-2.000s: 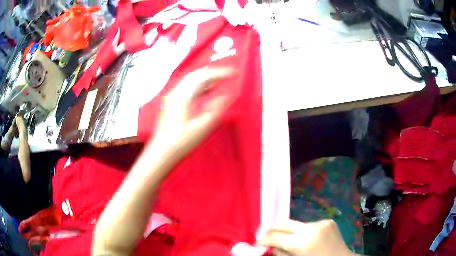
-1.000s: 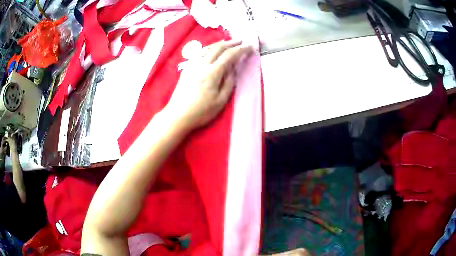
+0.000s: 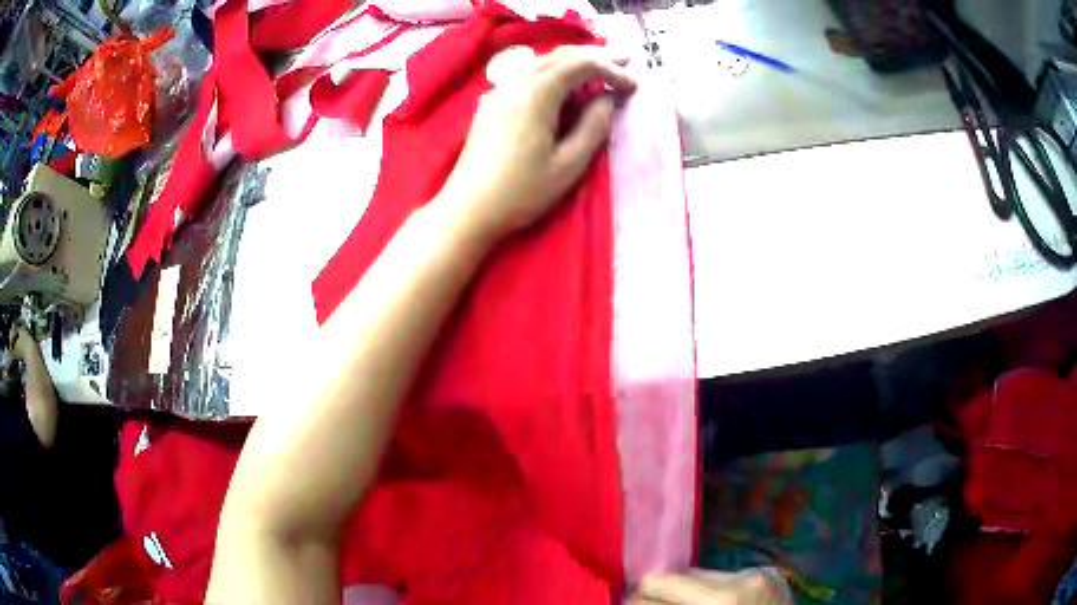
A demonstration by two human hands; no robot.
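Note:
A red garment panel [image 3: 520, 355] runs from the sewing area at the top down over the table edge. A pink-backed facing strip [image 3: 653, 296] lies along its right edge. My left hand [image 3: 537, 136] rests on the panel near the top, fingers curled at the strip's left edge, thumb and fingertips pinching cloth there. My right hand [image 3: 709, 586] is at the bottom edge of the picture, partly cut off, holding the lower end of the strip. The needle area at the top is small and washed out by light.
Black scissors [image 3: 1004, 154] and a blue pen [image 3: 756, 56] lie at the upper right. Loose red and pink strips [image 3: 248, 89] and clear plastic packaging [image 3: 207, 307] lie at left. An orange-red bag [image 3: 112, 95] and another person's arm [image 3: 38, 384] show far left.
The view has shifted, so the table items sit differently. My left hand has curled its fingers at the strip. The strip now hangs straighter, and my right hand shows more at the bottom.

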